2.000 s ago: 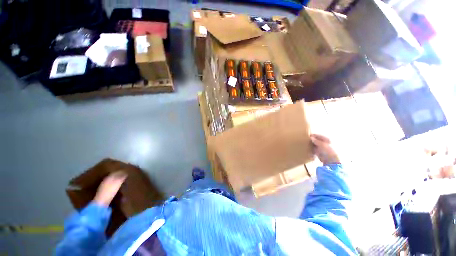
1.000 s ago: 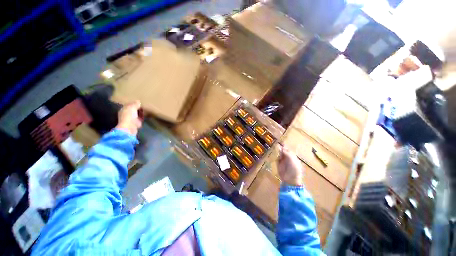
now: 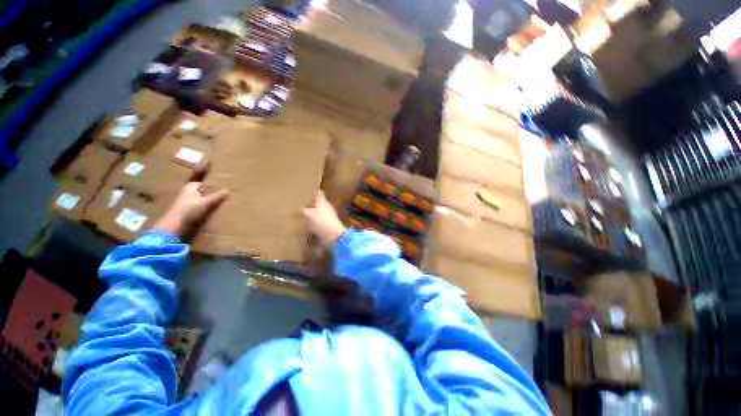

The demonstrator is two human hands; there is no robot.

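Note:
A flat brown cardboard sheet [image 3: 264,175] lies in front of me, left of the open carton. My left hand [image 3: 193,210] grips its left edge with the thumb on top. My right hand [image 3: 323,219] grips its right edge. A clear blister tray of orange-and-black coil components [image 3: 394,205] sits in the carton just right of my right hand; my right sleeve covers part of it. What lies directly under the sheet is hidden.
Closed cartons [image 3: 479,260] stand in a row on the right, with a small yellow box cutter [image 3: 487,201] on top. Labelled cartons [image 3: 134,183] stand at left. Tray stacks [image 3: 264,61] are beyond. Blue shelving [image 3: 61,77] is far left, dark racks far right.
The view has turned. My right hand has left the coil tray's edge and moved left onto the cardboard sheet. Both hands now hold the sheet beside the tray.

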